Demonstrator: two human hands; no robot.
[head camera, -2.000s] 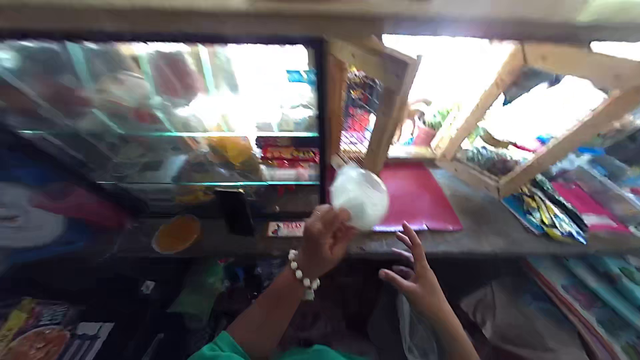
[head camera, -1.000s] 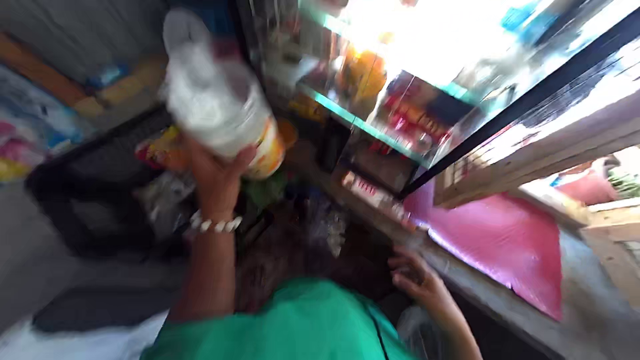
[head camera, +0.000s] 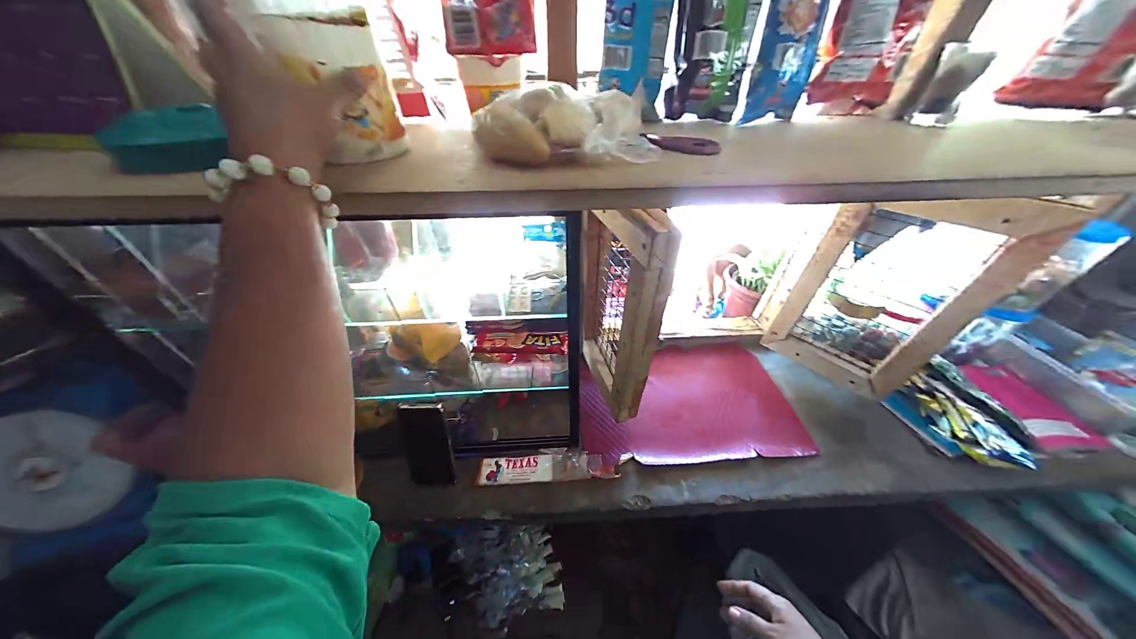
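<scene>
My left hand (head camera: 271, 98), with a white beaded bracelet, reaches up to the wooden shelf. Its thumb lies across the front of a white plastic jar (head camera: 373, 111) with a yellow-orange label; the fingers are blurred and partly cut off by the top edge. The jar's base meets the shelf. A teal plastic container (head camera: 164, 138) is left of my wrist, and a clear bag of rounded, pale brown items (head camera: 541, 124) lies right of the jar. My right hand (head camera: 768, 611) is low at the bottom edge, fingers apart and slightly bent, with nothing seen in it.
Below the shelf stand a glass display case (head camera: 572, 355) and wooden-framed mesh panels (head camera: 635, 328). A red mat (head camera: 710, 408), black phone (head camera: 428, 444) and sachets (head camera: 967, 417) rest on the counter. Snack packs (head camera: 635, 53) line the shelf. Beside a white disc (head camera: 53, 470) are blurred fingers, owner unclear.
My left hand has moved from beside the display case up to the shelf with the jar. My right hand now appears lower in view. The view has swung left, then back, and tilted up.
</scene>
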